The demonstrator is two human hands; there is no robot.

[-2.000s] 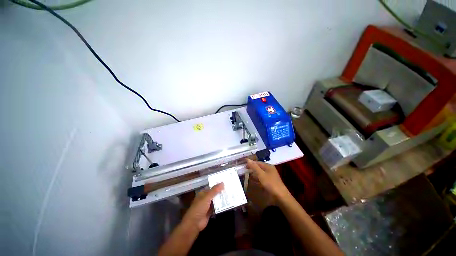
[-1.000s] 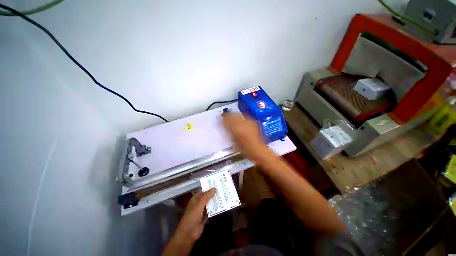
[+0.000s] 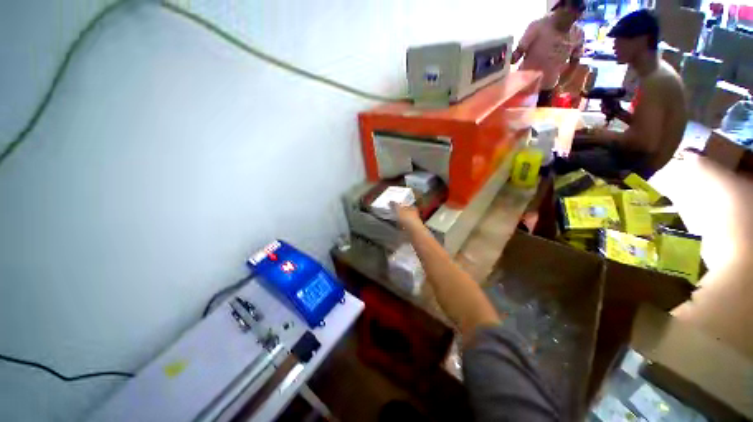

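My right hand (image 3: 406, 216) reaches out to the shrink tunnel (image 3: 495, 136). Its fingers are on the near edge of a small white box (image 3: 391, 200) at the front of the dark conveyor (image 3: 433, 201). A second white box (image 3: 419, 180) lies further in, at the tunnel mouth by the flap. Another white box in clear film (image 3: 405, 269) stands on the wooden bench, in front of the tunnel and beside my forearm. My left hand is out of the picture. The bar sealer (image 3: 183, 372) is at the lower left, partly cut off, with its blue control box (image 3: 299, 283).
An open carton with crumpled film (image 3: 537, 321) is right of my arm. Behind it is a carton of yellow packs (image 3: 632, 218). A carton of white boxes (image 3: 648, 396) is at lower right. A yellow bottle (image 3: 526, 165) stands beside the tunnel. Two people are behind.
The view has swung right towards the tunnel. My right hand has moved from the sealer to the conveyor, where a second white box now lies. My left hand has left the picture.
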